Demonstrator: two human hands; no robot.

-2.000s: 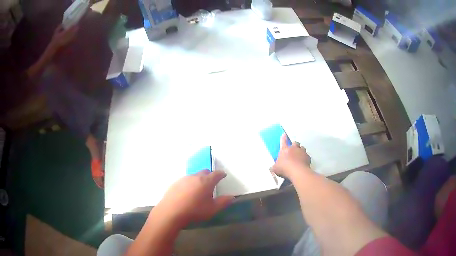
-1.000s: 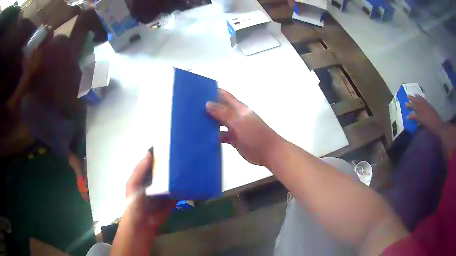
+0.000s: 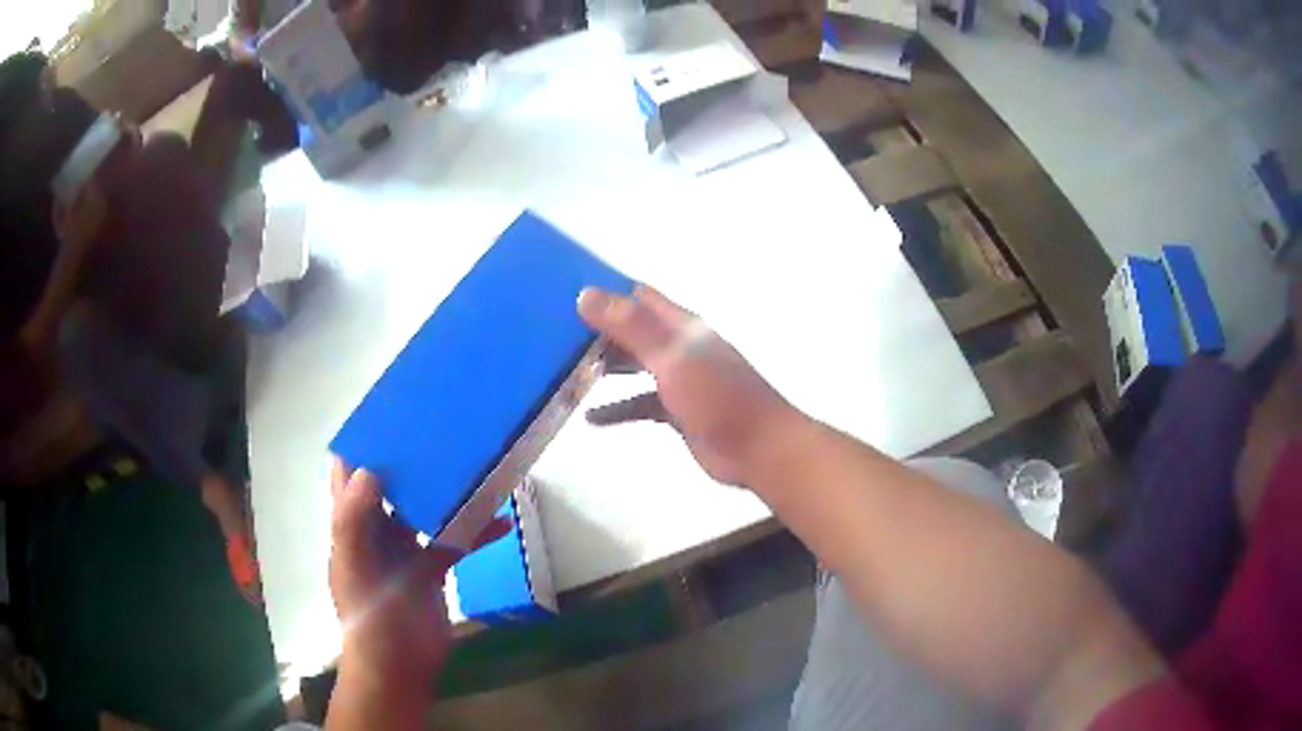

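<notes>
A closed blue and white carton (image 3: 478,364) is held above the white table sheet (image 3: 743,329), its plain blue face up and a printed side facing the lower right. My left hand (image 3: 379,557) grips its lower left end. My right hand (image 3: 671,357) grips its upper right end, thumb on the blue face. Another blue and white carton (image 3: 500,574) lies below it at the table's front edge, partly hidden by the held carton and my left hand.
Open cartons stand at the far side (image 3: 714,107) and left edge (image 3: 267,257). A taller printed carton (image 3: 326,86) stands far left. A blue-white carton (image 3: 1164,314) is beside the pallet wood (image 3: 1000,307) at right. People sit left and right; a clear round dish (image 3: 1035,493) is near my knee.
Both hands have lifted the carton off the sheet, turned its plain blue face up and tilted it to the right. The neighbour's hand has left the carton at right.
</notes>
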